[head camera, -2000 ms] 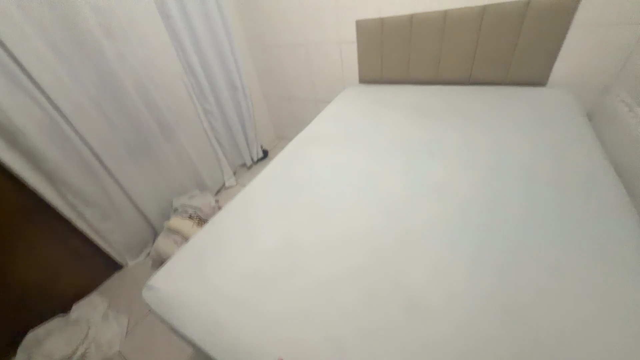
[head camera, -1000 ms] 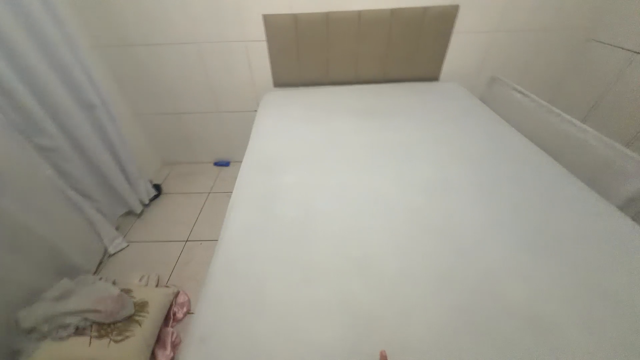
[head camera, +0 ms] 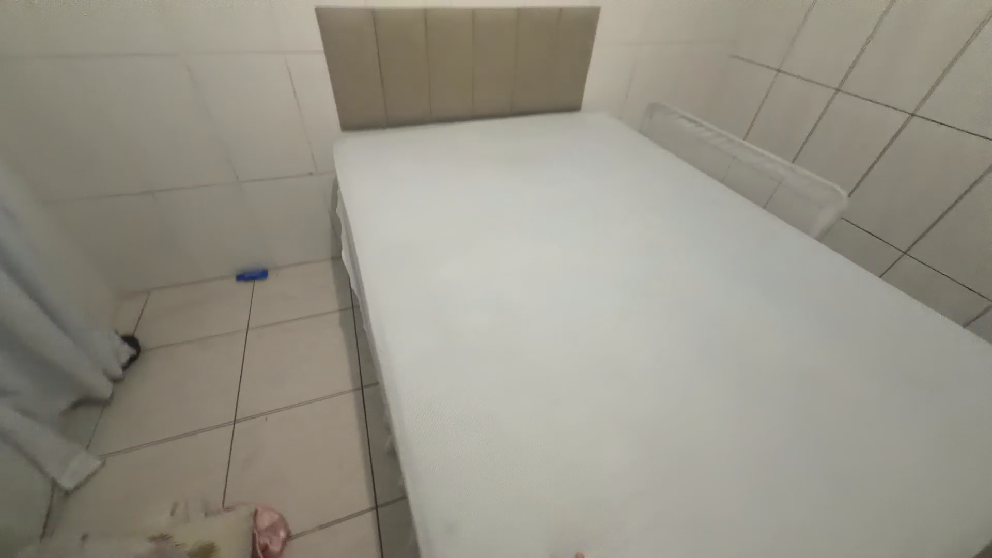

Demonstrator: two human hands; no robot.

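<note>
A bed's mattress under a smooth white cover fills the middle and right of the head view. Behind its far end stands a beige panelled headboard against the tiled wall. A tiny skin-coloured tip shows at the bottom edge, over the near part of the mattress; it may be a fingertip, but which hand it belongs to cannot be told. Neither of my hands is otherwise in sight, and nothing held can be seen.
White curtain hangs at left, with a small black object by its hem. A blue object lies on the tiled floor. Bottom left is a patterned cushion or cloth with pink fabric. A clear-wrapped panel leans right.
The view has swung to the right, showing more of the right wall and the wrapped panel. The small skin-coloured tip at the bottom edge is absent from the oldest frame.
</note>
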